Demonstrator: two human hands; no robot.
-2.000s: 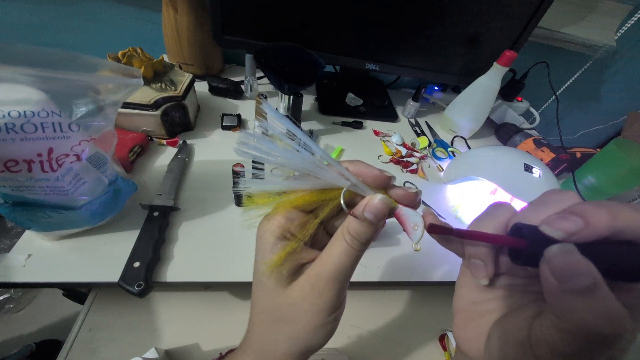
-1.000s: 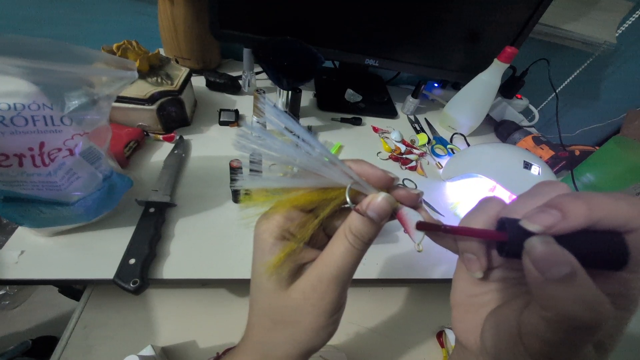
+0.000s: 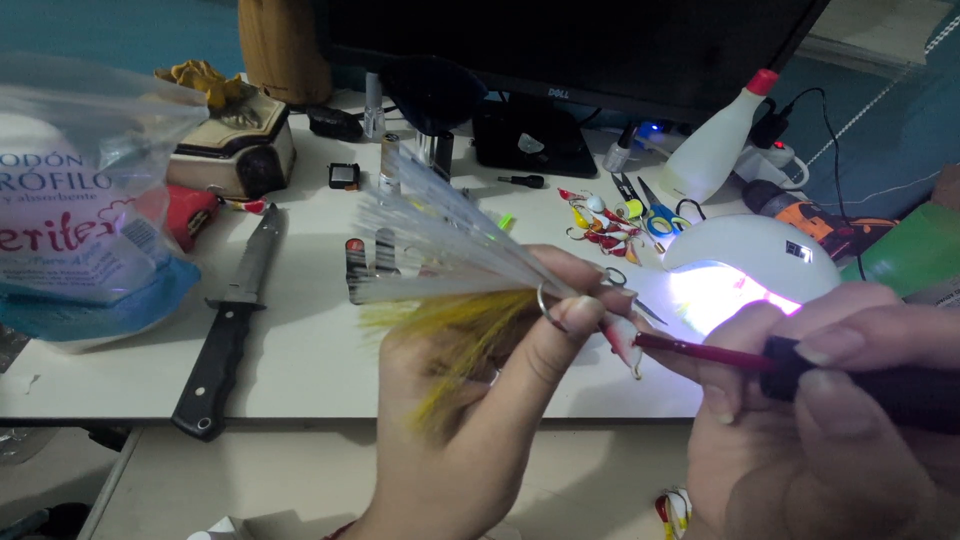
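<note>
Pinched between thumb and fingers, my left hand holds a fishing jig by its tied part. The jig has a white and red head with a small wire eye, a curved hook, and a fanned tail of white and yellow fibres. My right hand grips the black cap of a nail polish brush; its red, wet-looking tip touches or nearly touches the jig's head. Behind my right hand a white curing lamp glows violet-white. Several small red, white and yellow jig heads lie on the desk beyond.
A black-handled knife lies left, its handle over the desk edge, beside a bag of cotton. Scissors, a white bottle and an orange and black power tool stand or lie back right, near a monitor.
The brush tip has shifted slightly along the jig's head, and my right hand has turned a little around the brush cap. My left hand keeps its hold on the jig.
</note>
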